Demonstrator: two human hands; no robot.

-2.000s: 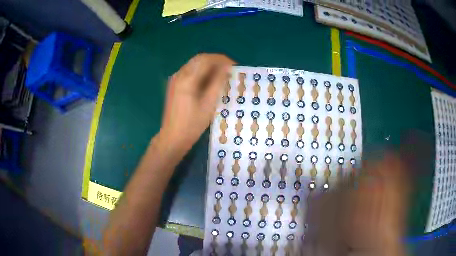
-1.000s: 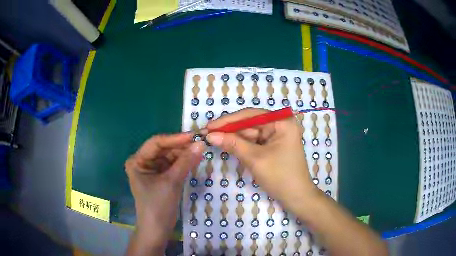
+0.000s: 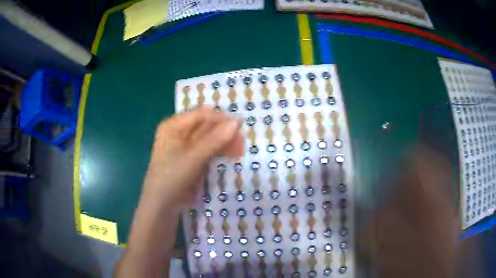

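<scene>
A white slotted tray (image 3: 345, 179) lies flat in front of me, with rows of tan dumbbell-shaped cutouts and small round silvery-ringed speaker units at their ends. My left hand (image 3: 198, 144) is over the tray's left part, fingers bent and drawn together; whether it pinches a unit cannot be seen. My right hand (image 3: 413, 217) is a dark motion blur right of the tray, and its fingers and anything in it cannot be made out. No red test probe can be made out. Some tan ends at the tray's upper left and right show bare.
A loose shiny unit (image 3: 385, 125) lies on the green mat (image 3: 130, 108). Another loaded tray (image 3: 473, 152) is at right, one more (image 3: 353, 6) at the far side. Yellow paper (image 3: 144, 19) and a printed sheet (image 3: 217, 5) lie far left. A blue stool (image 3: 49, 108) stands left.
My hands have parted from their meeting over the tray. The right has moved right and down, and the red probe no longer shows. The view has shifted, with the tray further left.
</scene>
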